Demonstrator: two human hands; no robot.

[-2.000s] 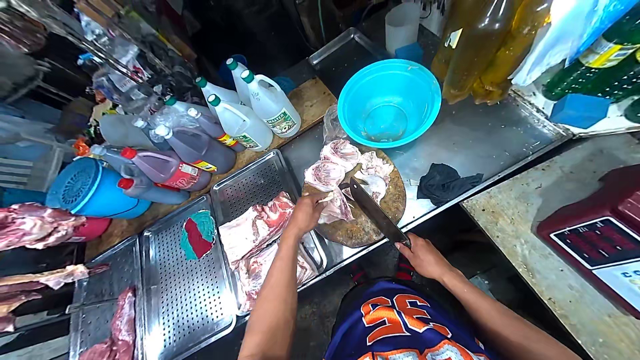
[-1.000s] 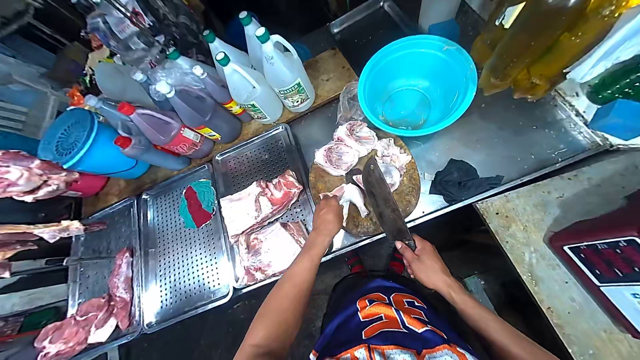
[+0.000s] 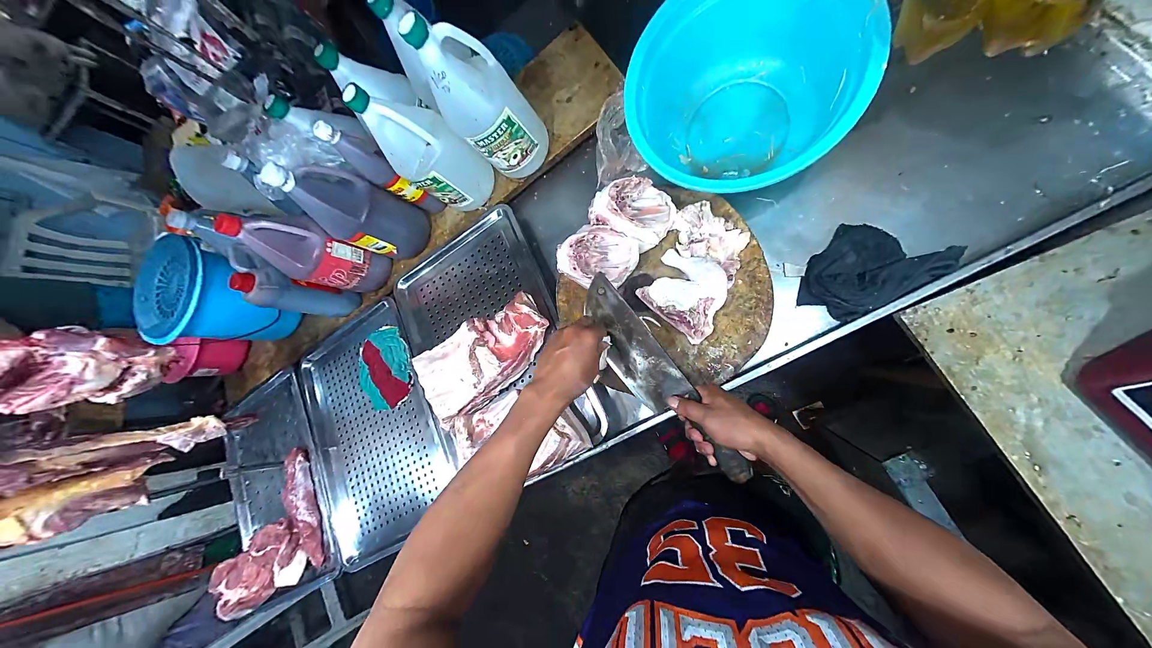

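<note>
A cleaver (image 3: 639,349) lies slantwise over the near left part of a round chopping board (image 3: 733,333); my right hand (image 3: 724,426) is closed around its handle. My left hand (image 3: 570,360) is at the board's left edge, beside the blade, with its fingers curled; a small pale bit shows at them, and I cannot tell whether they grip it. A raw chicken leg piece (image 3: 691,292) rests on the board right of the blade, and another chicken piece (image 3: 711,236) touches it. Two opened carcass pieces, one upper (image 3: 633,211) and one lower (image 3: 598,255), sit at the board's back left.
Behind the board stands a turquoise basin (image 3: 760,90). A black cloth (image 3: 868,268) lies to the right. Perforated metal trays (image 3: 373,468) at left hold slabs of raw meat (image 3: 486,355) and a teal-red cloth (image 3: 385,369). Plastic jugs (image 3: 486,99) line a wooden ledge; meat (image 3: 81,369) hangs far left.
My left hand has moved off the chicken leg piece toward the board's left edge. The cleaver has shifted left, from beside that piece's right to its left. The view has moved closer.
</note>
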